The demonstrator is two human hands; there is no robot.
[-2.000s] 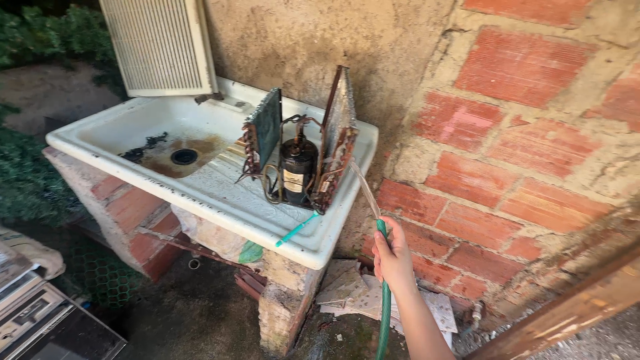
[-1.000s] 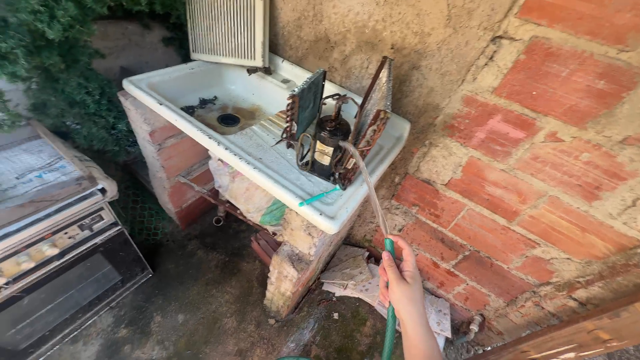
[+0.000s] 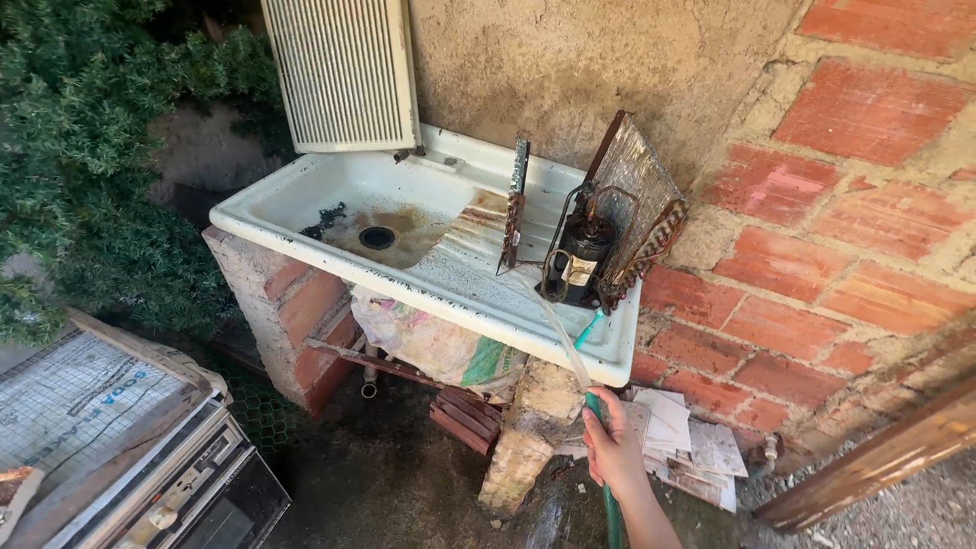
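Note:
My right hand (image 3: 610,442), at the lower right, is closed around a green garden hose (image 3: 612,511). A pale length (image 3: 568,343), clear tubing or water, extends from the hose's green end up to the sink's ribbed drainboard. On the right part of the white enamel sink (image 3: 427,293) stands a black compressor (image 3: 583,252) with bent metal pipes. A finned coil panel (image 3: 646,183) leans at its right, and a narrow finned panel (image 3: 515,202) stands nearly edge-on at its left. A turquoise brush-like handle (image 3: 587,329) lies in front of the compressor. My left hand is out of view.
A ribbed white panel (image 3: 343,76) stands against the wall behind the basin. An old stove (image 3: 198,488) is at lower left, shrubs (image 3: 69,152) above it. Brick and mortar supports (image 3: 526,435) hold the sink; tiles (image 3: 701,450) and a wooden beam (image 3: 877,457) are at right.
The far end of the pale length has shifted from the compressor's front to the drainboard on its left. The left finned panel, showing its face before, now appears nearly edge-on. The view has shifted.

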